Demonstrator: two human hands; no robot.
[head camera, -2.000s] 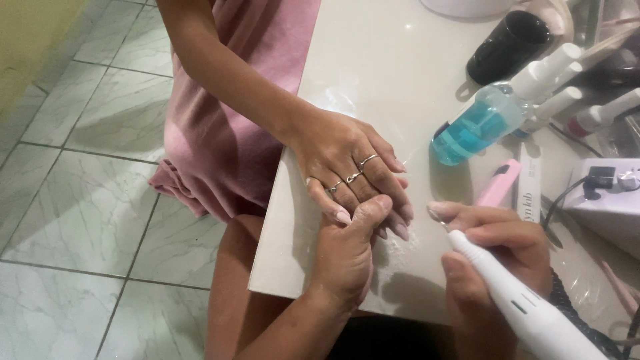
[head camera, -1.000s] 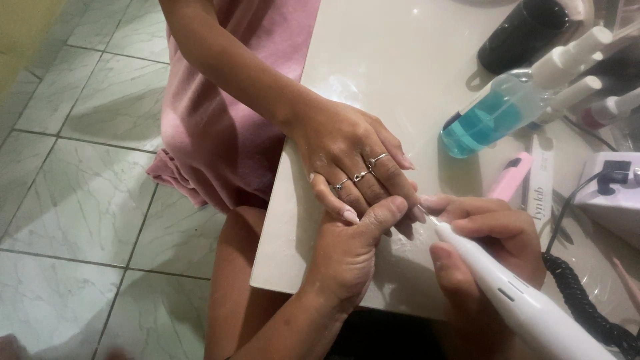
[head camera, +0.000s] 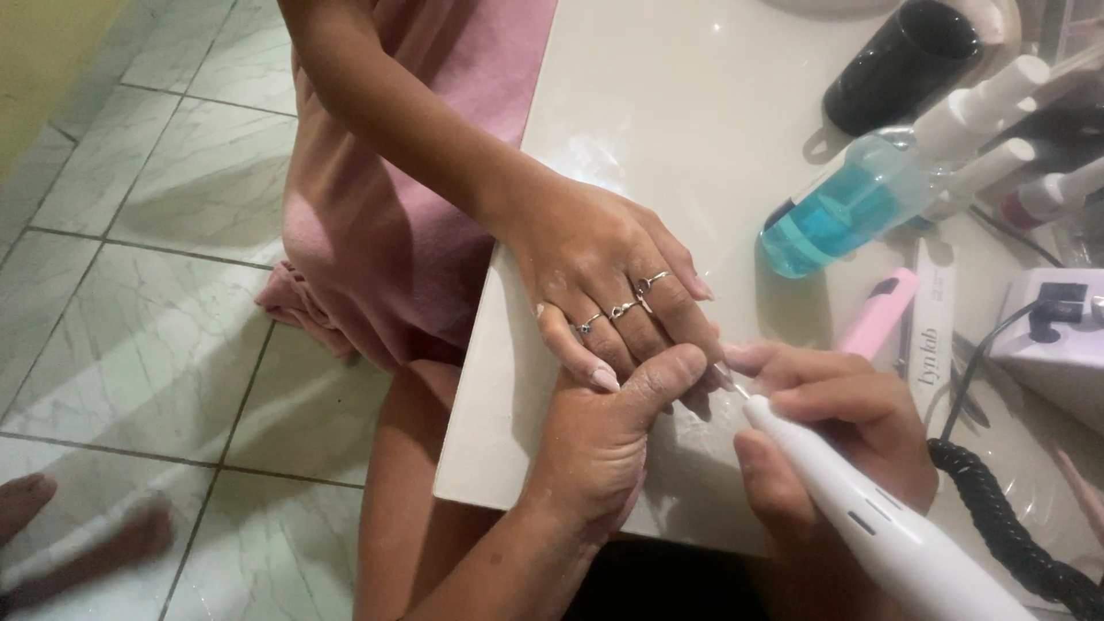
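Note:
My left hand (head camera: 604, 440) holds the fingers of another person's hand (head camera: 595, 250) from below, its thumb lying over them near the fingertips. That hand is palm down over the table corner and wears several silver-coloured rings. In my right hand (head camera: 828, 423) is a white electric nail drill handpiece (head camera: 897, 526), gripped like a pen. Its thin metal bit (head camera: 740, 391) points at a fingernail (head camera: 723, 373) of the held hand, at or very near it; contact cannot be told. Pale dust marks my left thumb.
On the white table (head camera: 638, 112) at the right are a spray bottle of blue liquid (head camera: 837, 207), a black cup (head camera: 901, 65), a pink tool (head camera: 880, 312), a nail file (head camera: 934, 319) and a white device (head camera: 1052, 345) with a cable. A black coiled cord (head camera: 992, 509) runs at the lower right.
Two seconds ago the drill bit was apart from the held fingers; it has moved left to a fingernail. My left hand keeps its hold. A blurred foot now shows at the lower left.

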